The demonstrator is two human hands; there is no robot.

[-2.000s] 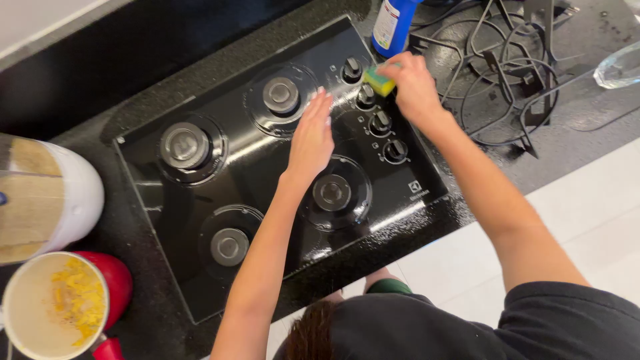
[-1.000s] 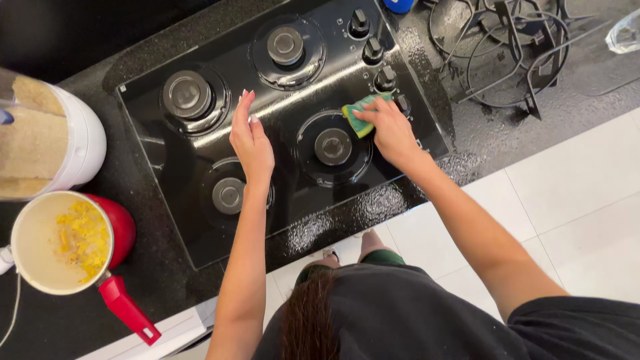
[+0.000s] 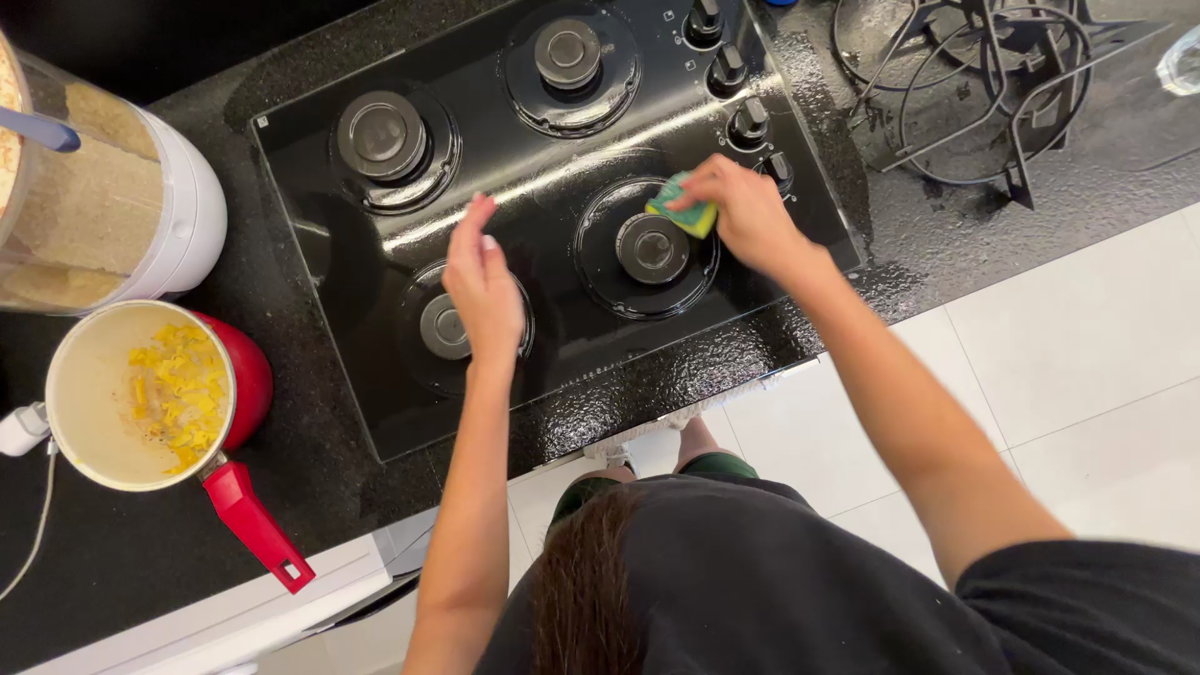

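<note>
My right hand point(image 3: 741, 211) grips a green and yellow sponge point(image 3: 689, 204) against the black glass cooktop point(image 3: 544, 225), at the upper right edge of the front right burner point(image 3: 653, 248). Above the front left burner point(image 3: 445, 326) is my left hand point(image 3: 483, 281), empty, its fingers extended and close together with the thumb a little apart. The cooktop looks wet and has its grates off. Several black control knobs point(image 3: 749, 123) line its right side, the lowest one partly behind my right hand.
Black pan grates point(image 3: 994, 94) lie on the wet counter at the right. At the left stand a red saucepan point(image 3: 246, 375) with yellow scraps inside, its handle toward the counter's front edge, and a white-based clear container point(image 3: 192, 211). A white plug and cable point(image 3: 23, 429) lie beside the pan.
Since two seconds ago, my right hand has brought the sponge from the upper knobs down to the front right burner. My left hand has moved from near the back right burner to over the front left one.
</note>
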